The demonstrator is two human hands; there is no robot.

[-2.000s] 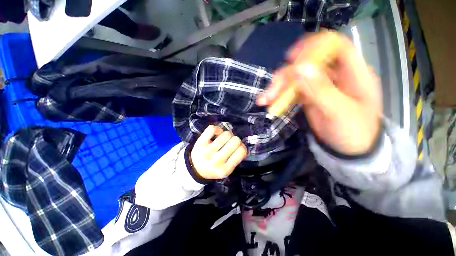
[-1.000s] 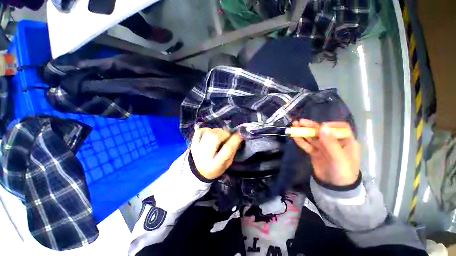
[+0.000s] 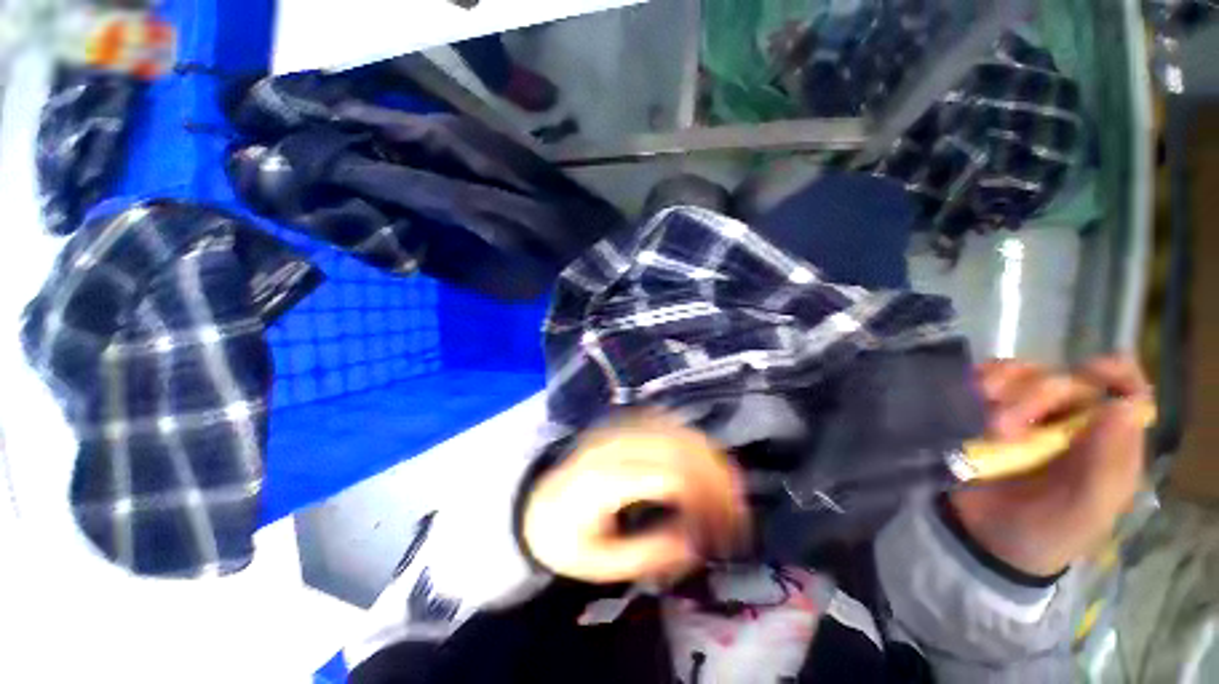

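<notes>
The navy and white plaid garment point(image 3: 709, 301) lies bunched on my lap, with plain dark cloth point(image 3: 896, 414) at its right side. My left hand point(image 3: 635, 501) is blurred at the garment's near edge, fingers curled; whether it pinches cloth cannot be told. My right hand point(image 3: 1056, 454) is at the right, off the plaid, closed around the yellow-handled tool point(image 3: 1023, 452). The tool's metal shaft is not clearly seen.
A blue plastic crate point(image 3: 354, 334) stands at the left, with dark garments point(image 3: 415, 187) and a plaid garment point(image 3: 167, 388) over its rim. A white table point(image 3: 401, 30) is at top left. Green cloth point(image 3: 742, 80) holds plaid pieces at upper right.
My right hand has moved right, away from my left hand, with the tool. My left hand has moved nearer my body. The view has turned, so the crate and garments sit further right.
</notes>
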